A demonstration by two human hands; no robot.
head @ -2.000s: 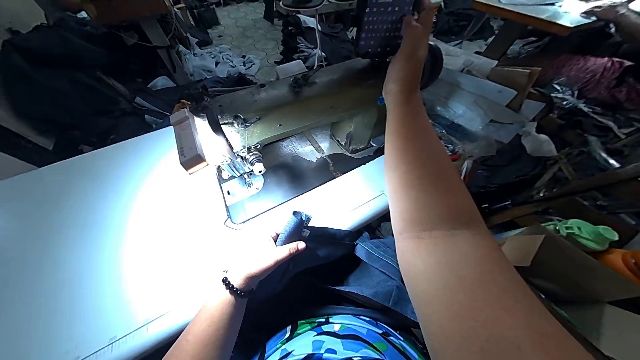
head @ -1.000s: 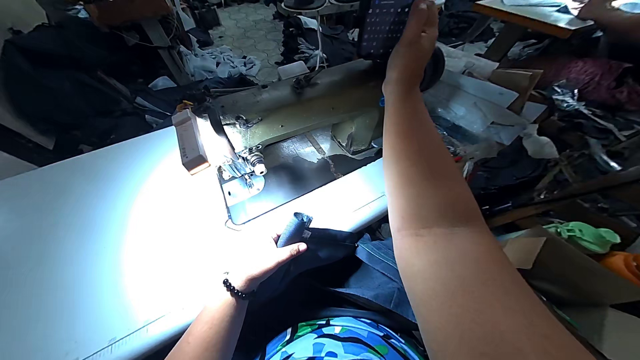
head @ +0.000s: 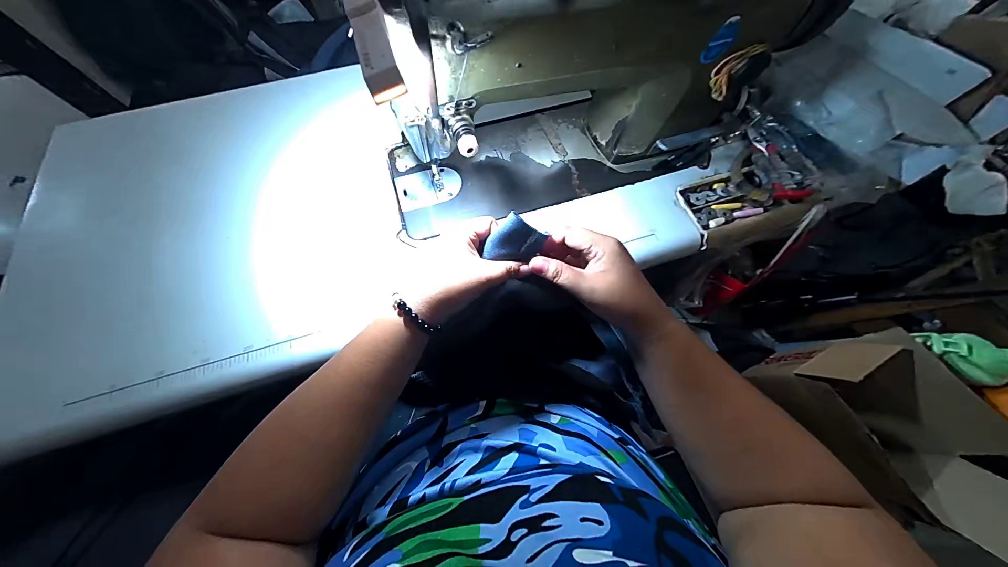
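Observation:
A folded piece of dark blue fabric (head: 513, 239) is held between my two hands, just in front of the sewing machine's needle plate (head: 429, 187). My left hand (head: 465, 264) is shut on its left side, brightly lit, with a black bead bracelet on the wrist. On the other side my right hand (head: 587, 268) pinches the fabric between thumb and fingers. Dark cloth (head: 512, 339) hangs below both hands over my lap. The presser foot (head: 435, 175) of the industrial sewing machine (head: 543, 59) stands behind the fabric, slightly to the left.
The white sewing table (head: 157, 236) extends left, with a printed ruler along its front edge. A tray of bobbins and small tools (head: 720, 206) sits at the table's right end. Plastic bags (head: 835, 110) lie behind it, and an opened cardboard box (head: 858, 394) stands at the lower right.
My right hand has come down from the far right end of the machine and now holds the fabric beside my left hand. The view has tilted down and closer.

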